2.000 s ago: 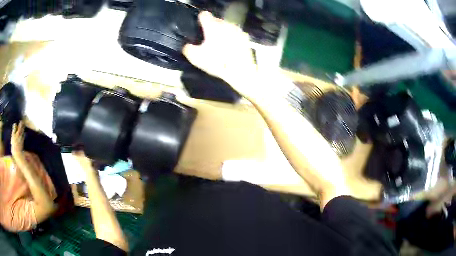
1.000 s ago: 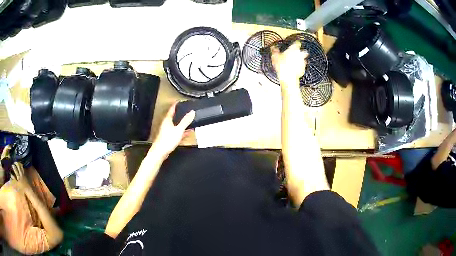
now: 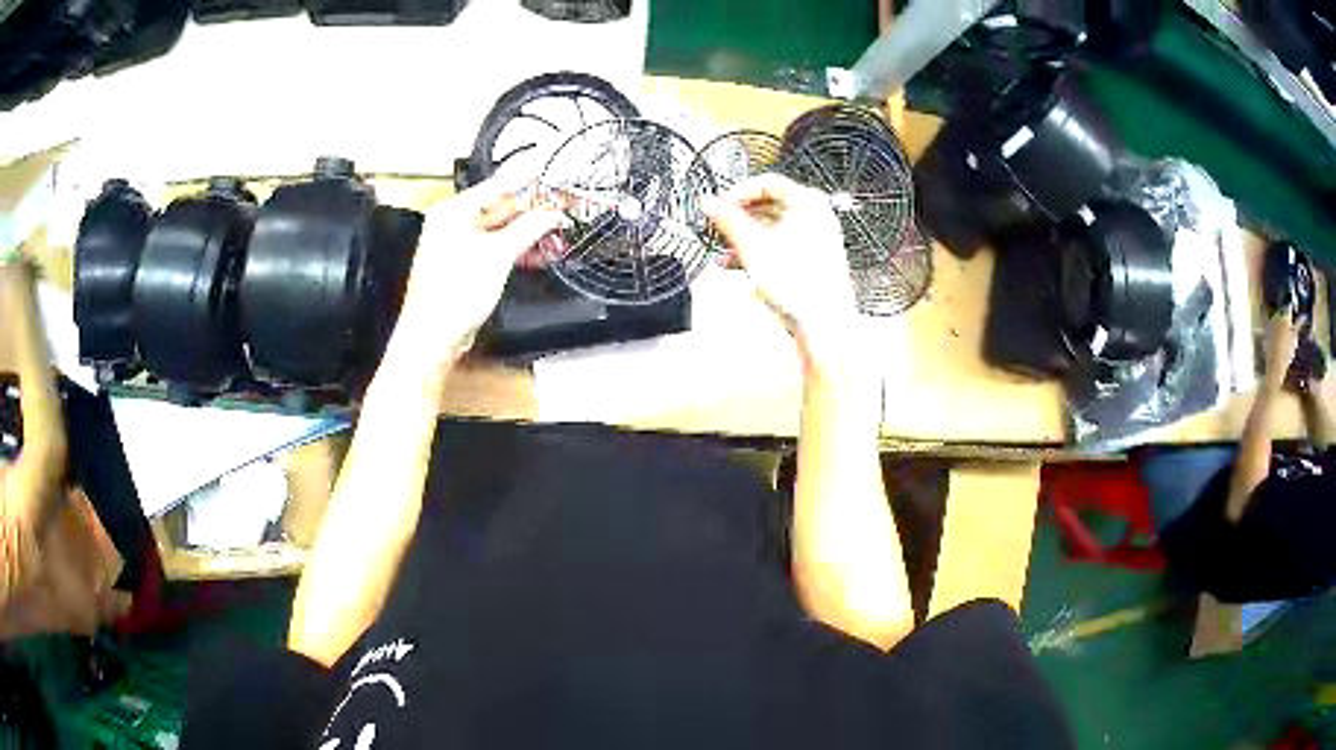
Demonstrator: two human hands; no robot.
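A black ringed fan grille [image 3: 633, 264] is held up between my two hands, in front of a fan unit. My left hand [image 3: 476, 264] grips its left edge. My right hand [image 3: 784, 249] is at its right edge with fingers pinched. The fan unit lies on the bench behind, its round housing [image 3: 506, 110] showing curved blades. Its black oblong base [image 3: 623, 315] points toward me, partly hidden by my left hand and the grille. More loose grilles [image 3: 850, 183] overlap on the bench just right of the held one.
Three black fan housings [image 3: 305, 279] stand in a row at left. More fan units [image 3: 1128, 281] lie at right on clear plastic [image 3: 1209, 315]. A white sheet [image 3: 615, 384] lies at the near bench edge. An open carton [image 3: 308, 498] is below left. People are at both sides.
My right hand has lifted a grille from the pile and moved left with it. My left hand has left the fan base and taken hold of the grille's left edge.
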